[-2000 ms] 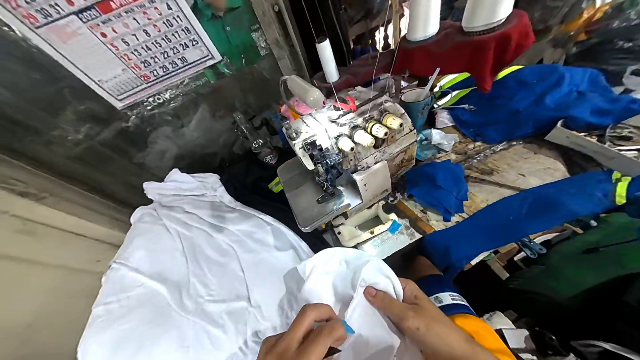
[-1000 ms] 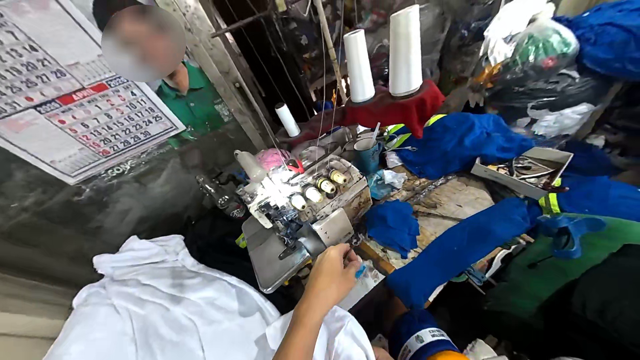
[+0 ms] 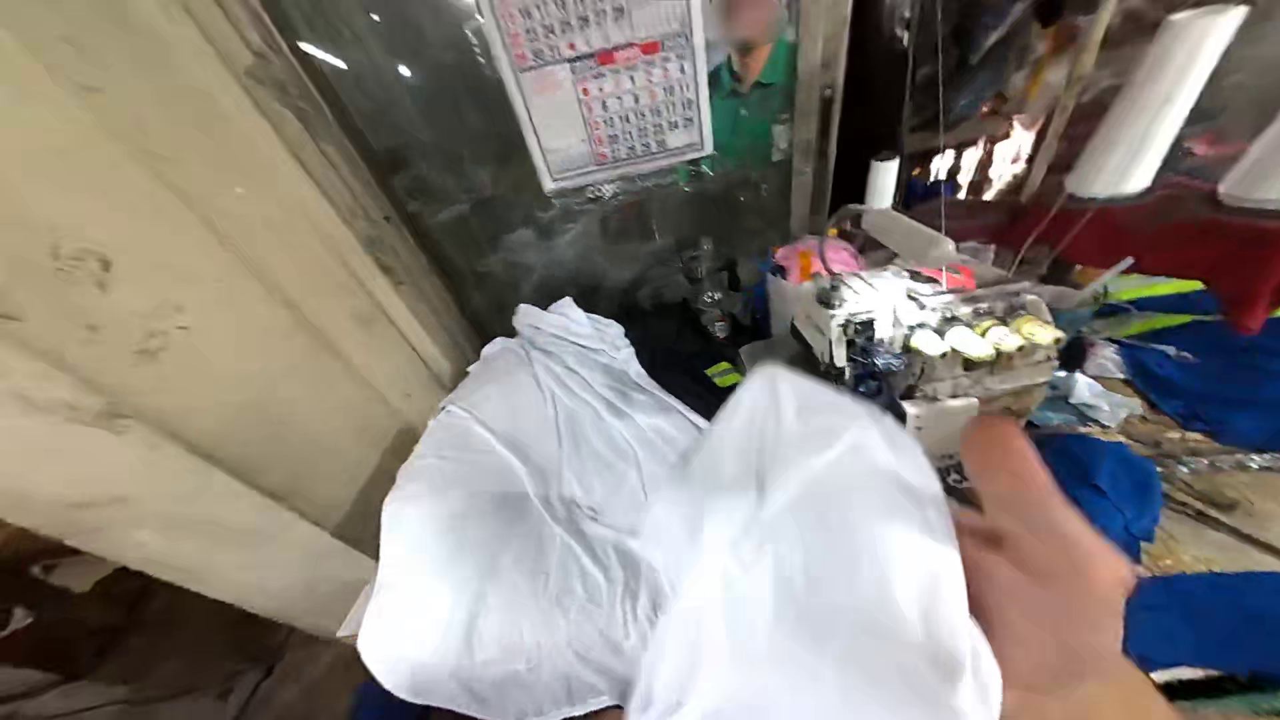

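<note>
A white cloth (image 3: 810, 560) is raised in front of the overlock sewing machine (image 3: 900, 340), partly covering it. My right hand (image 3: 1040, 570) is beside the cloth's right edge, blurred, thumb up; whether it grips the cloth cannot be told. My left hand is not seen; the cloth may hide it. More white fabric (image 3: 530, 510) lies spread to the left of the raised cloth. Several yellowish-white tension dials (image 3: 968, 342) show on the machine's front, and the cloth hides its plate.
A wall calendar (image 3: 640, 100) hangs on dark glass, where a person in green (image 3: 750, 120) shows. Large white thread cones (image 3: 1150, 110) stand on red cloth (image 3: 1200, 240) at right. Blue fabric (image 3: 1095, 490) lies right of the machine. A pale panel (image 3: 200, 260) borders the left.
One second ago a hand reached to the machine's front; now the right hand is beside the white cloth, which is raised before the machine. The view has swung left.
</note>
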